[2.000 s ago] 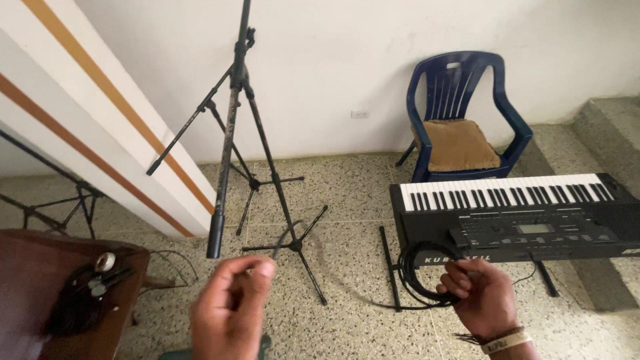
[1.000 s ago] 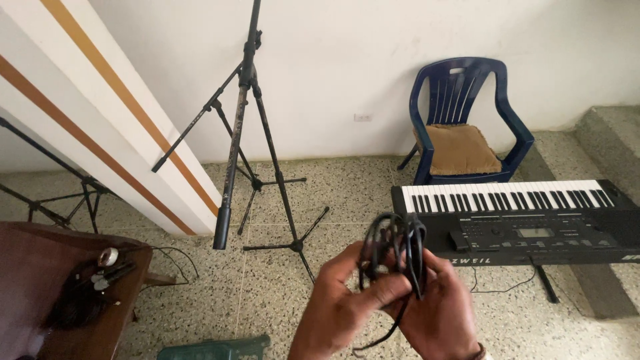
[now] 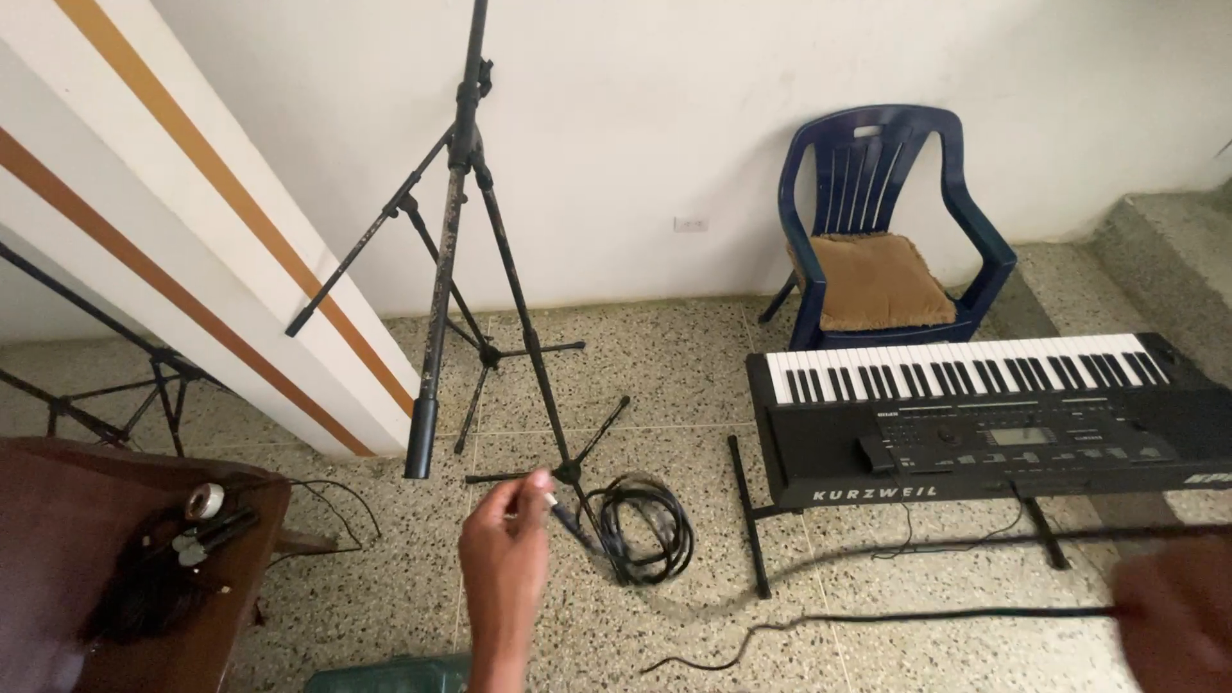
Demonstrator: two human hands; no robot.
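My left hand (image 3: 505, 539), low in the middle of the view, pinches the end of a black cable whose coil (image 3: 640, 529) hangs just right of it. At the right edge, my right hand (image 3: 1169, 611) is blurred and cut off by the frame, closed on a black cable (image 3: 953, 614) stretched leftward with a loose, wavy end. Another blurred cable stretch runs above it, in front of the keyboard's stand. Behind the coil rise black microphone stands (image 3: 448, 260). A black Kurzweil keyboard (image 3: 962, 423) lies to the right, beyond my right hand.
A blue plastic armchair (image 3: 871, 164) with a brown cushion (image 3: 881, 284) stands by the wall behind the keyboard. At left are a striped pillar (image 3: 207, 221) and a brown wooden table (image 3: 58, 500) bearing a tape roll (image 3: 204, 501) and dark items. A green object (image 3: 390, 674) shows at the bottom edge.
My hands were together around the bunched cable a second ago; now they are far apart, my right hand at the right edge. The coil hangs open beside my left hand.
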